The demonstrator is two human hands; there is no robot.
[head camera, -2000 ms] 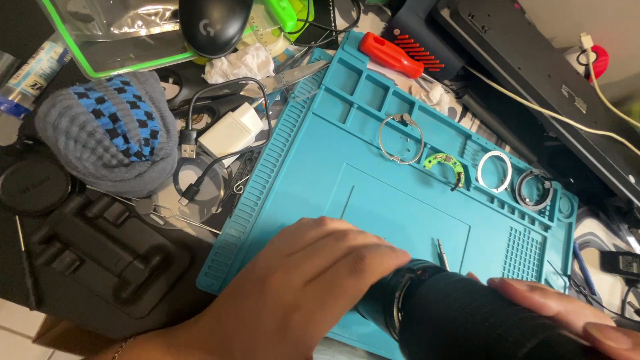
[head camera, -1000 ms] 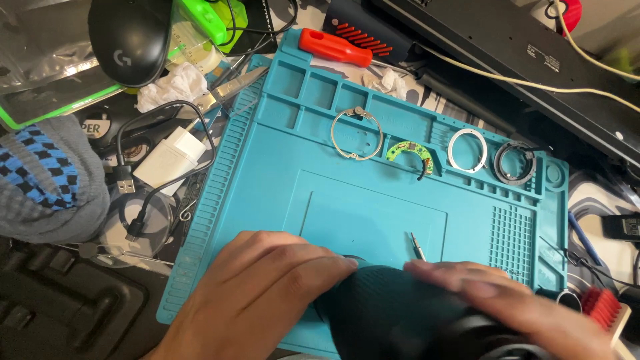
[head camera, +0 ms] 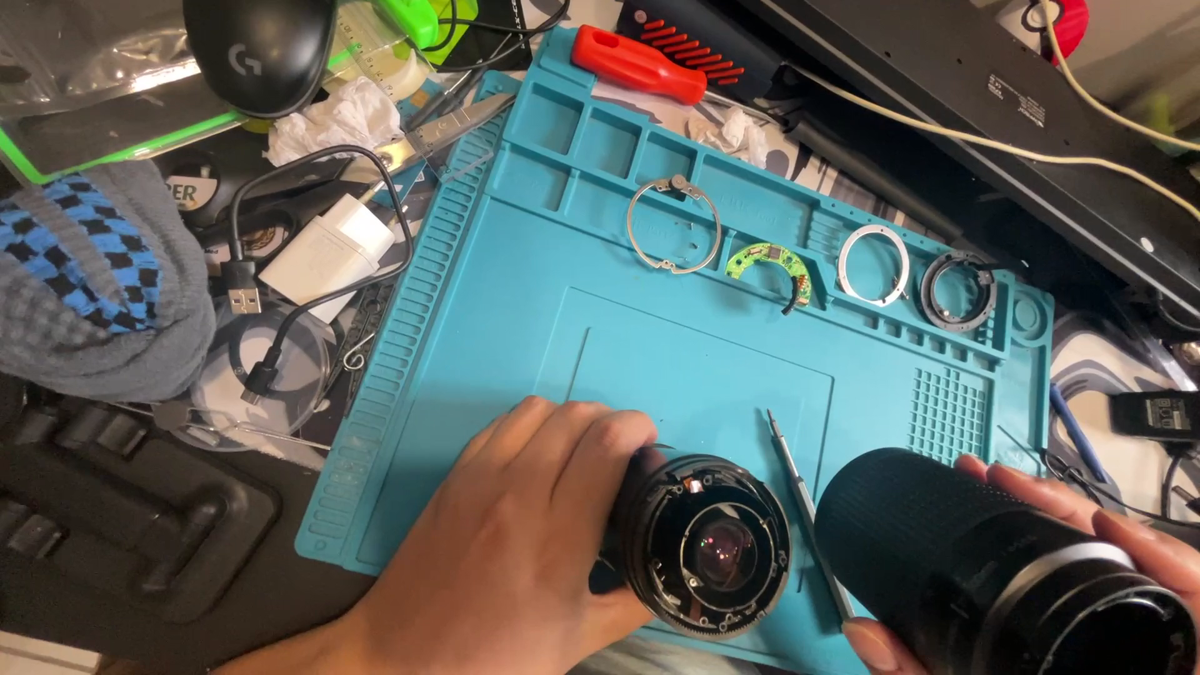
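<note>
My left hand (head camera: 534,525) grips a black camera lens body (head camera: 708,548), whose open end shows a glass element and inner parts. On the right, my right hand (head camera: 1059,553) holds a separate black ribbed lens barrel (head camera: 928,525), tilted, with a metallic band near its lower end. Between the two parts a thin screwdriver (head camera: 808,511) lies on the teal silicone repair mat (head camera: 487,375). Along the mat's upper trays rest a thin metal ring (head camera: 635,239), a curved green circuit board (head camera: 747,258), a silver ring (head camera: 847,267) and a black ring (head camera: 928,291).
A red-handled screwdriver (head camera: 637,66) lies at the mat's top edge. Left of the mat are a white charger (head camera: 328,253), a black cable (head camera: 323,150), a grey and blue cloth item (head camera: 178,272) and a black mouse (head camera: 258,56). A dark monitor-like panel (head camera: 994,103) borders the upper right.
The ribbed barrel and the lens body, together between my hands before, are now apart. My right hand holds the barrel to the right, and the body's inner parts show in my left.
</note>
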